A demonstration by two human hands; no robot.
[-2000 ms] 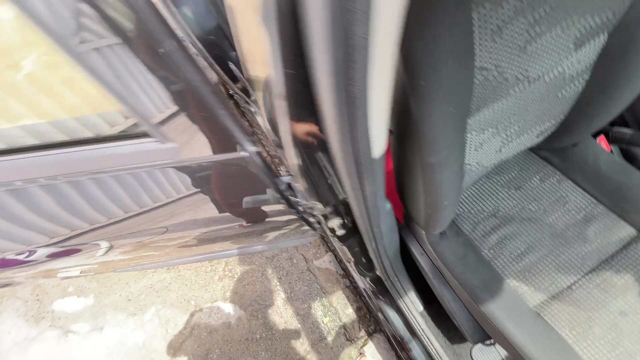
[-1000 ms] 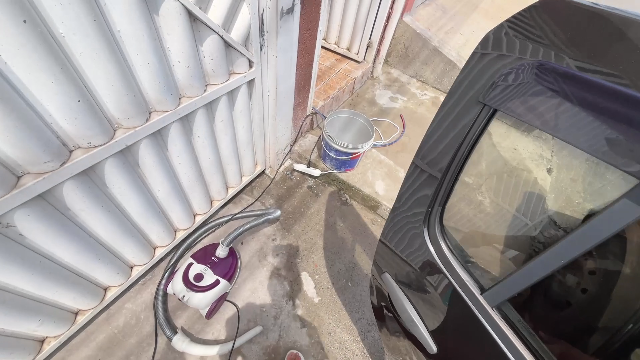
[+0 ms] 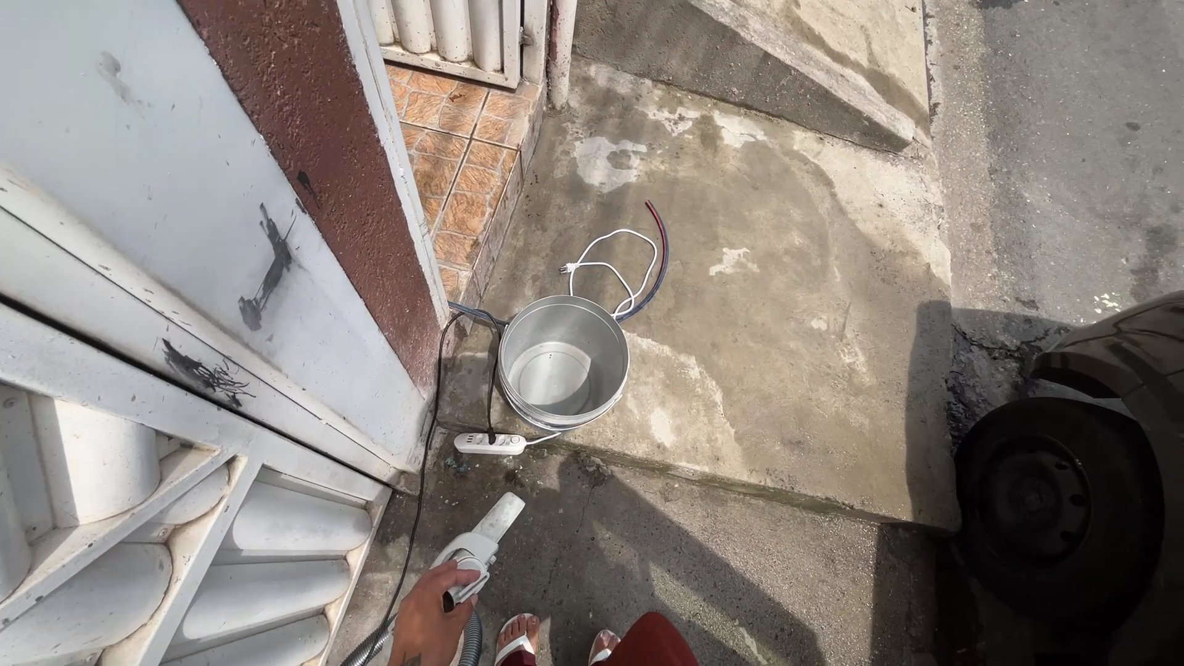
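At the bottom, left of the feet, my left hand [image 3: 430,612] is closed around the light grey plastic handle of a vacuum cleaner wand [image 3: 476,548], whose short tube points up and right. A grey corrugated hose [image 3: 472,640] runs beside the hand and out of the frame. Above it, a white power strip [image 3: 490,444] with a black plug lies on the ground, touching or close to an open metallic-grey bucket [image 3: 563,363]. The vacuum cleaner's body is outside this view, as is my right hand.
A white metal gate [image 3: 296,527] stands at left. A black cord [image 3: 421,499] runs down beside it. Behind the bucket lie a white cable [image 3: 606,265] and a thin hose [image 3: 662,250]. A raised concrete step [image 3: 786,370] crosses the middle; a car wheel [image 3: 1054,509] is at right.
The view has swung from the car's seat and door to the bucket and gate. My left hand now holds the wand handle; one second ago the wand lay on the ground beside the vacuum cleaner.
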